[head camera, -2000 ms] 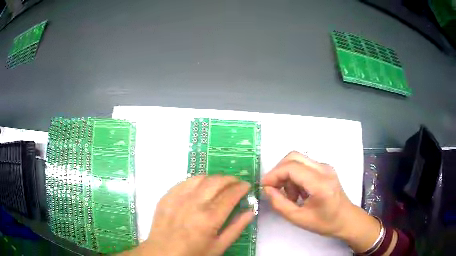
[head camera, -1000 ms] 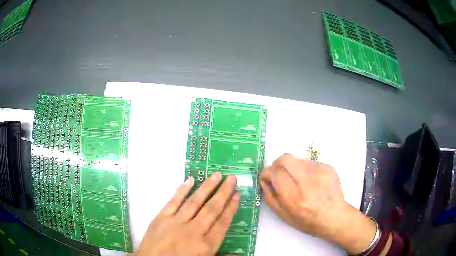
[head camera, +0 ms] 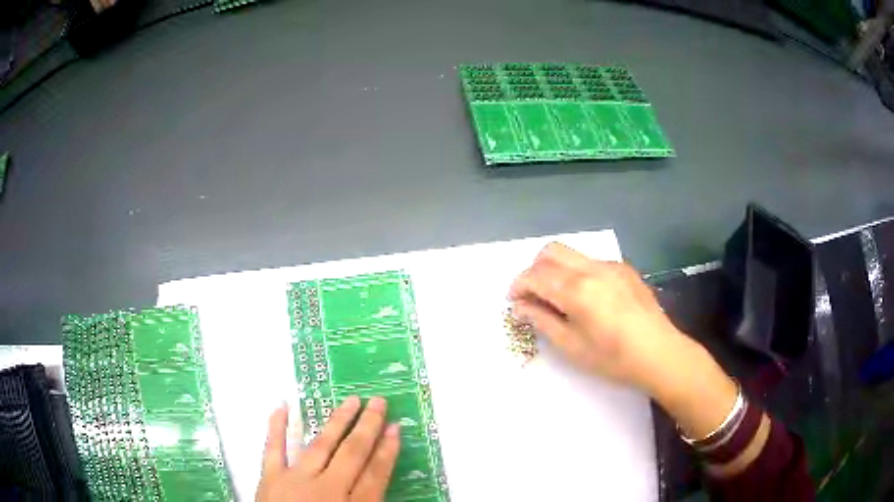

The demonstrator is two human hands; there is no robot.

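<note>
A green circuit board panel (head camera: 368, 333) lies on a white sheet (head camera: 490, 431) in front of me. My left hand (head camera: 338, 461) lies flat on the panel's lower part with its fingers spread; its wrist is cut off by the bottom edge. My right hand (head camera: 588, 309) is at a small pile of gold parts (head camera: 521, 338) on the sheet, right of the panel. Its fingertips are bent together over the pile's top; whether they hold a part cannot be told.
A fanned stack of green panels (head camera: 172, 392) lies at the left, beside black ribbed trays (head camera: 34, 431). Another panel stack (head camera: 569, 123) lies on the dark grey surface (head camera: 294, 157) further away. A black open box (head camera: 774, 284) stands at the right.
My right hand has left the panel's right edge and moved to the gold pile. My left hand stays on the panel. The view has turned, shifting most things left.
</note>
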